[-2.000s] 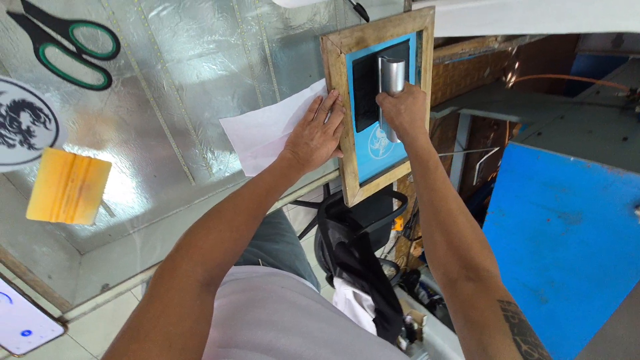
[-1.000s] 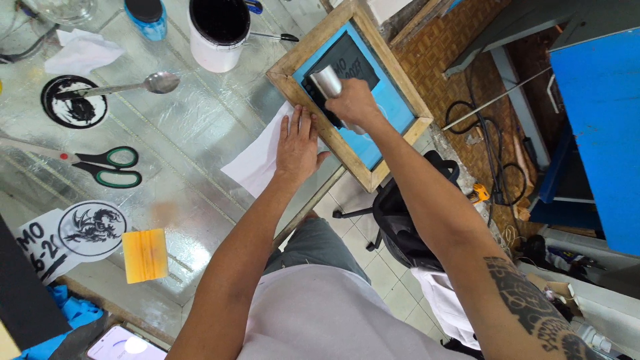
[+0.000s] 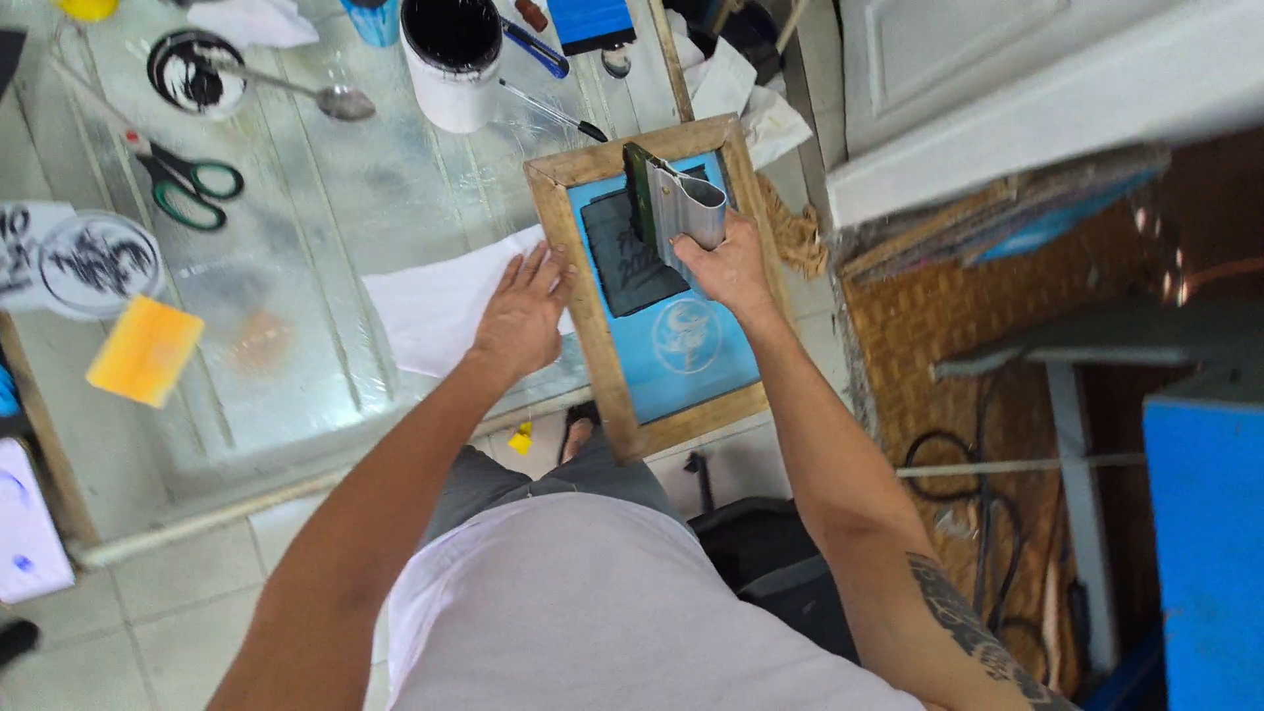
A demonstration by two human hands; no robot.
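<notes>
A wooden-framed printing screen (image 3: 614, 380) with blue mesh lies at the table's front edge, over part of a white sheet (image 3: 425, 311). My right hand (image 3: 729, 262) grips the metal handle of a screen-printing squeegee (image 3: 681, 212), its dark blade side tilted over the mesh. Black ink (image 3: 632, 281) covers a rectangle of the mesh with faint lettering in it. Below that, a pale round design (image 3: 688, 337) shows. My left hand (image 3: 528, 311) lies flat on the white sheet, fingertips at the frame's left side, holding nothing.
On the table are a white tub of black ink (image 3: 452, 89), a spoon (image 3: 341, 102) over an inky lid (image 3: 196, 77), scissors (image 3: 188, 188), a yellow scraper (image 3: 146, 351), a cutter knife (image 3: 535, 47) and a pen (image 3: 553, 111). A blue panel (image 3: 1205, 533) stands at right.
The squeegee in my right hand has moved toward the frame's far right part and tilted. My left hand stays beside the frame. The view has shifted.
</notes>
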